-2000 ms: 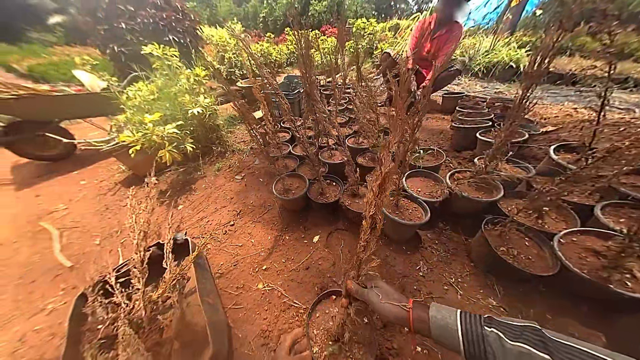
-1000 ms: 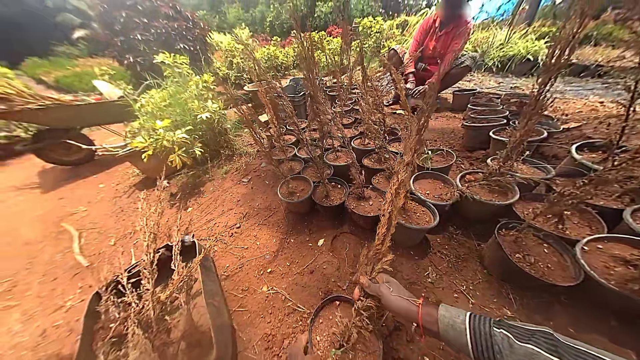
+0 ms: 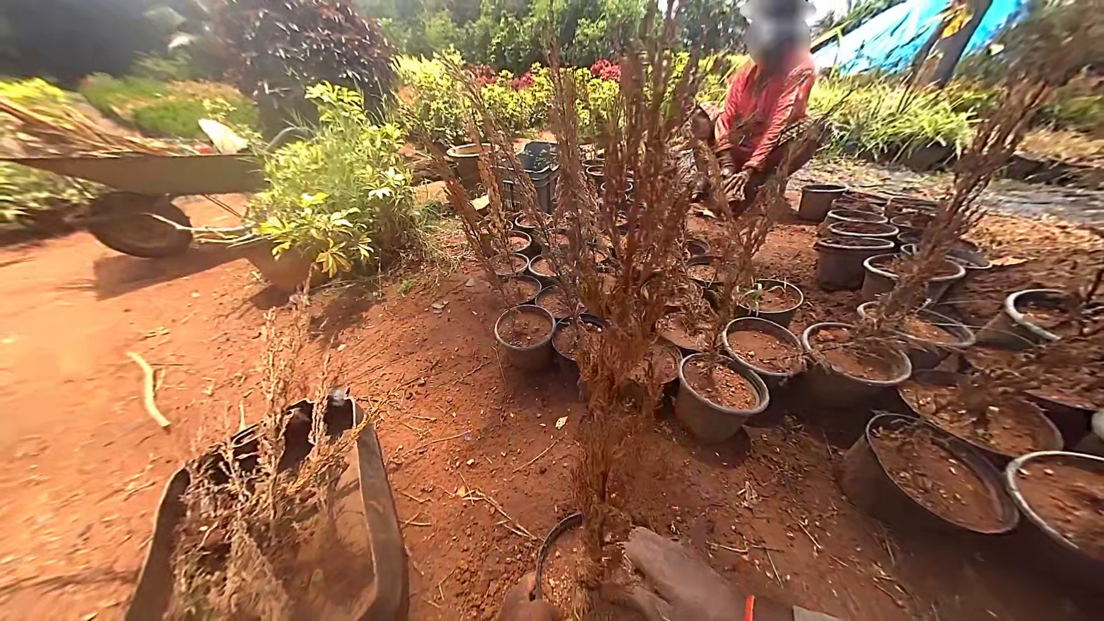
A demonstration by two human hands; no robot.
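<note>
At the bottom centre a round plastic plant pot point(image 3: 545, 552) filled with soil holds a tall, dried brown plant point(image 3: 608, 414), which stands roughly upright. My right hand point(image 3: 677, 573) is low beside the plant's base, on its right; the plant hides part of the fingers, so its grip cannot be made out. Only a bit of my left hand point(image 3: 528, 604) shows at the bottom edge, against the left side of the pot's rim. At the lower left lies a wheelbarrow tray point(image 3: 384, 517) with dry brown plants point(image 3: 267, 492) in it.
Several soil-filled pots point(image 3: 720, 397) stand close together ahead and to the right, many with dried plants. A person point(image 3: 763, 112) in a red shirt crouches beyond them. Another wheelbarrow point(image 3: 147, 177) is at the upper left, near a leafy green bush point(image 3: 341, 181). A pale stick point(image 3: 149, 390) lies on red ground.
The dried plant, which leaned to the right in the earlier frames, is now more upright. My right hand has moved down from its stem towards the pot.
</note>
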